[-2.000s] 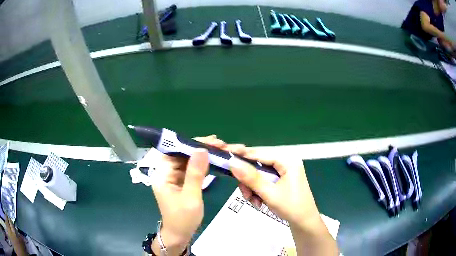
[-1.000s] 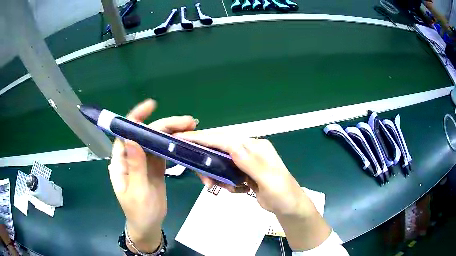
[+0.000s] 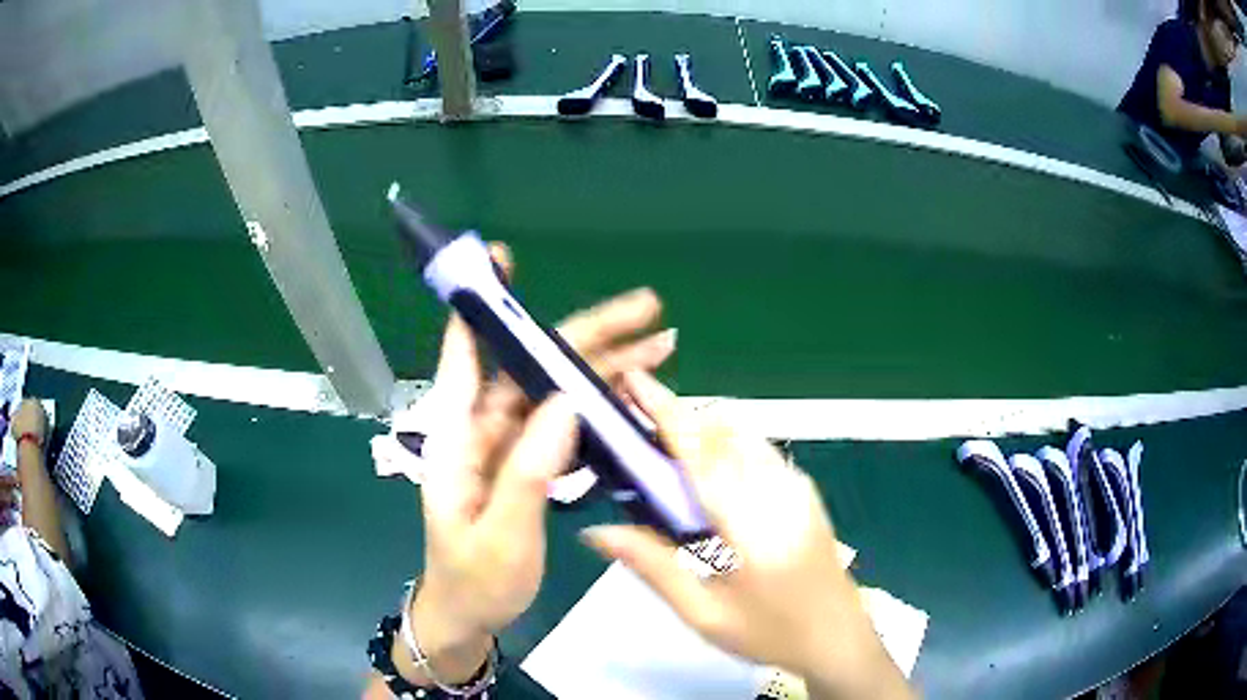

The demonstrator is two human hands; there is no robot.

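A pen unit (image 3: 554, 369), black with white-lilac trim, is held up in front of me, slanting from its dark nose with a pale tip at upper left to its rear end at lower right. My left hand (image 3: 492, 479) is around its front and middle, thumb along the side. My right hand (image 3: 745, 533) is at the rear end, fingers against it, somewhat blurred. A white label sheet (image 3: 643, 636) lies on the bench below, partly covered by my right hand. A crumpled white cloth (image 3: 397, 451) lies behind my left hand.
Several pen units (image 3: 1060, 506) lie at right. A white bottle (image 3: 167, 458) stands among dotted sheets at left. The post (image 3: 280, 219) rises beside the belt (image 3: 821, 274). Three lilac and several teal pen units (image 3: 855, 82) lie across it. A person (image 3: 1190, 82) sits far right; another's arm shows left.
The pen unit has turned from its black button side and now slants more steeply, tip higher. The view has shifted, and another person's arm and patterned sleeve show at left.
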